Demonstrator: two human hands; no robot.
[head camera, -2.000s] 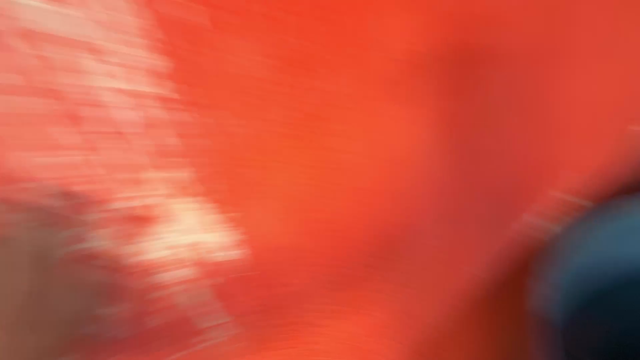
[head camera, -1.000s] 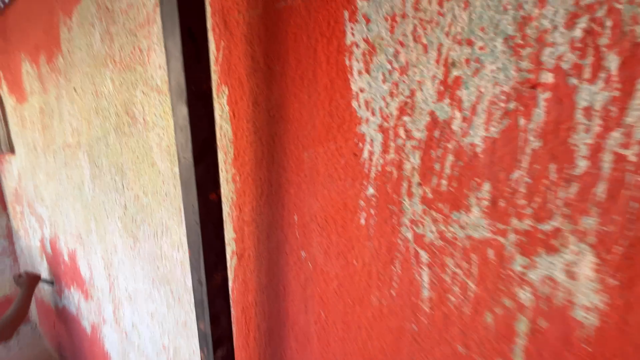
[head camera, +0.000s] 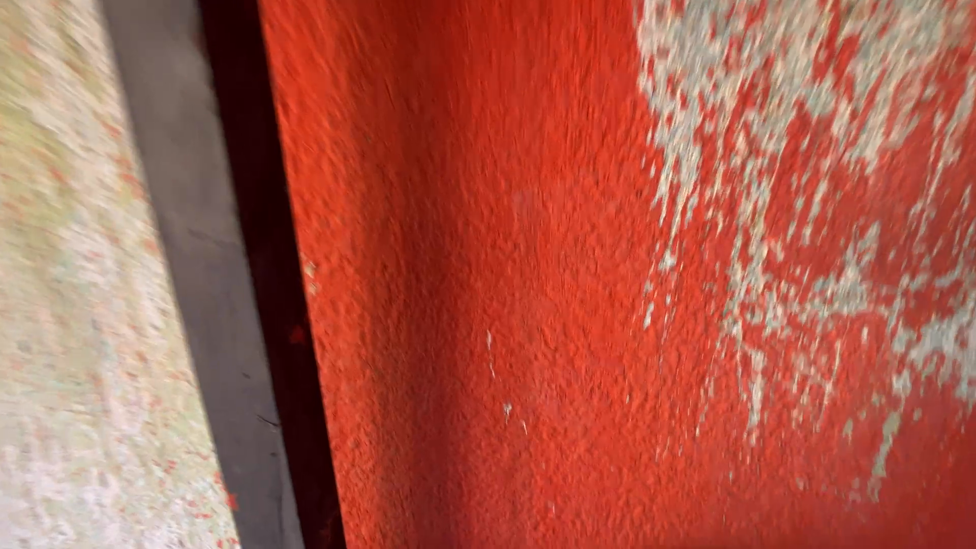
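Neither my left hand nor my right hand shows in the head view. A rough wall with red paint (head camera: 534, 267) fills the middle and right. On its upper right the red is broken by a pale grey-green patch (head camera: 762, 69), with thin streaks and specks running down from it. Whatever my hands hold or touch is out of sight.
A grey post or frame edge (head camera: 206, 252), slightly tilted, runs from top to bottom left of the red wall, with a dark strip (head camera: 267, 252) beside it. Further left stands a pale, mottled wall surface (head camera: 76, 305) with small red specks.
The view has shifted and the red wall and grey post now look closer. A hand with a thin tool, seen at the lower left one second ago, is out of view.
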